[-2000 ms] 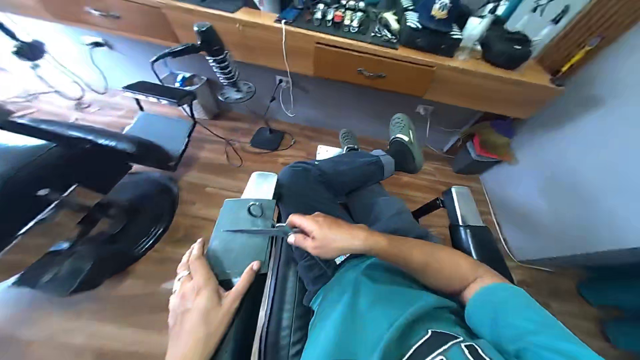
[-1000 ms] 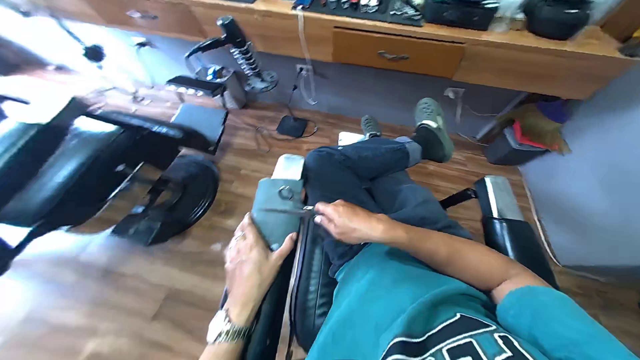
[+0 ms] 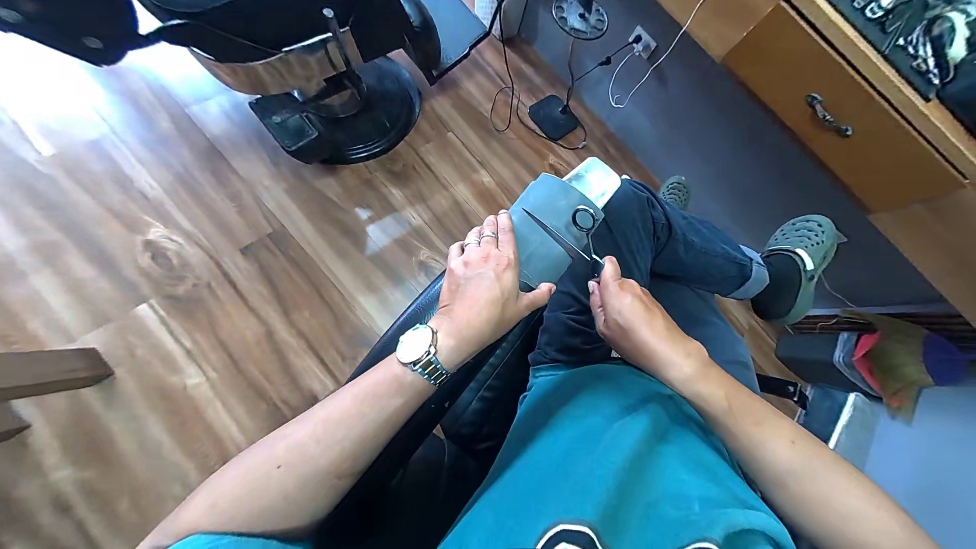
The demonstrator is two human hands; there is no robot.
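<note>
A pair of scissors (image 3: 560, 238) lies across a gray-green flat sheet or stone (image 3: 543, 225) on the chair's armrest; one blade points up and left, and a finger ring shows above. My right hand (image 3: 627, 309) grips the scissors at their lower right end, partly hiding them. Flat along the left edge of the gray-green piece rests my left hand (image 3: 488, 278), its fingers together and its thumb spread over the lower edge. It wears rings and a metal wristwatch (image 3: 417, 347). The armrest's pale end (image 3: 595, 181) shows beyond the piece.
My crossed legs in jeans (image 3: 656, 236) are right of the armrest. A black barber chair base (image 3: 358, 114) stands upper left on the wood floor (image 3: 191, 305). Cables and a black stand base (image 3: 554, 117) lie near the wall. A counter with a drawer (image 3: 839, 114) is upper right.
The view has turned and shifted strongly. My right hand still grips the scissors over the gray-green piece, and my left hand still rests on its edge.
</note>
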